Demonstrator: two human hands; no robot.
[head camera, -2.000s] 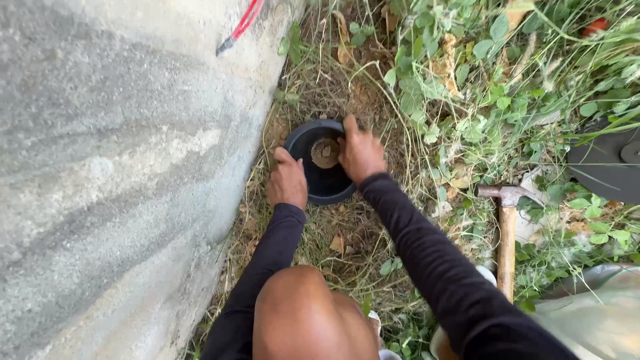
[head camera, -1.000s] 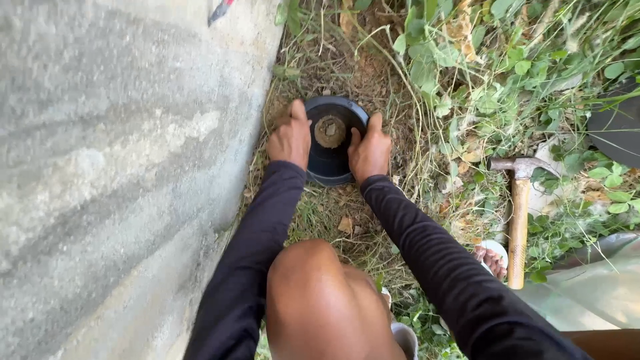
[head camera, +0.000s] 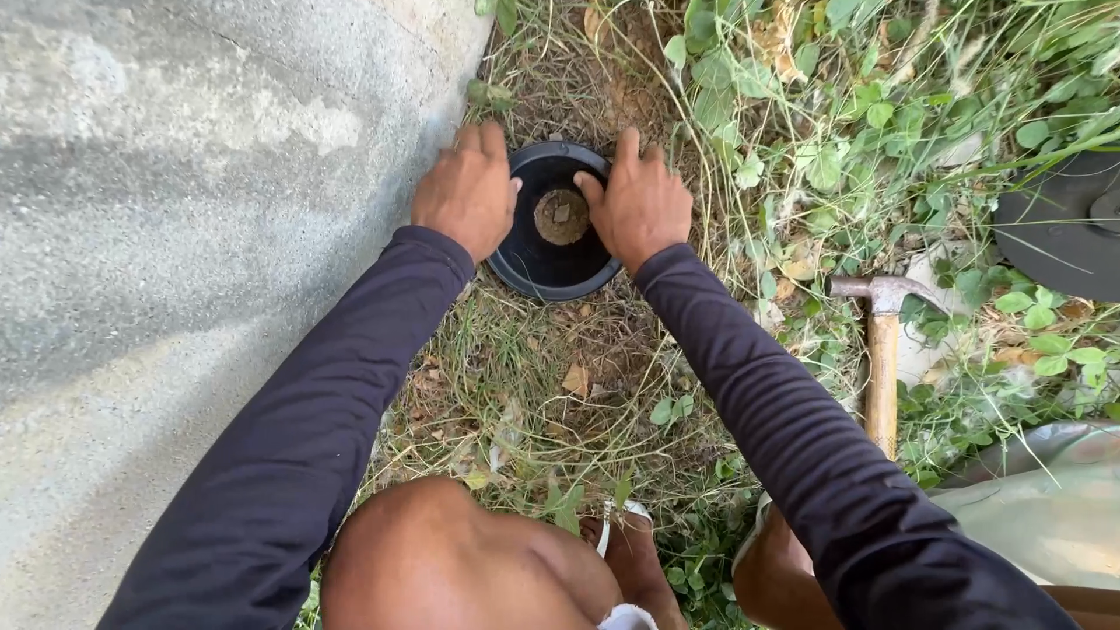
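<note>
A round black plastic ring-like housing (head camera: 560, 284) rests on the grassy ground near the wall, with bare soil and a small stone (head camera: 561, 213) visible through the round opening at its bottom. My left hand (head camera: 468, 191) grips its left rim, thumb toward the inside and fingers over the outer edge. On the opposite side my right hand (head camera: 640, 197) holds the right rim in the same way. Both hands partly hide the rim.
A rough concrete wall (head camera: 192, 201) rises close along the left. To the right lie a claw hammer (head camera: 882, 367) with a wooden handle, a round black lid-like disc (head camera: 1063, 232) and a translucent plastic bag (head camera: 1041, 516) among weeds. My knee (head camera: 455, 560) is below.
Two seconds ago my right thumb and fingers reached farther over the opening; now both hands sit on opposite sides of the rim. The view has shifted.
</note>
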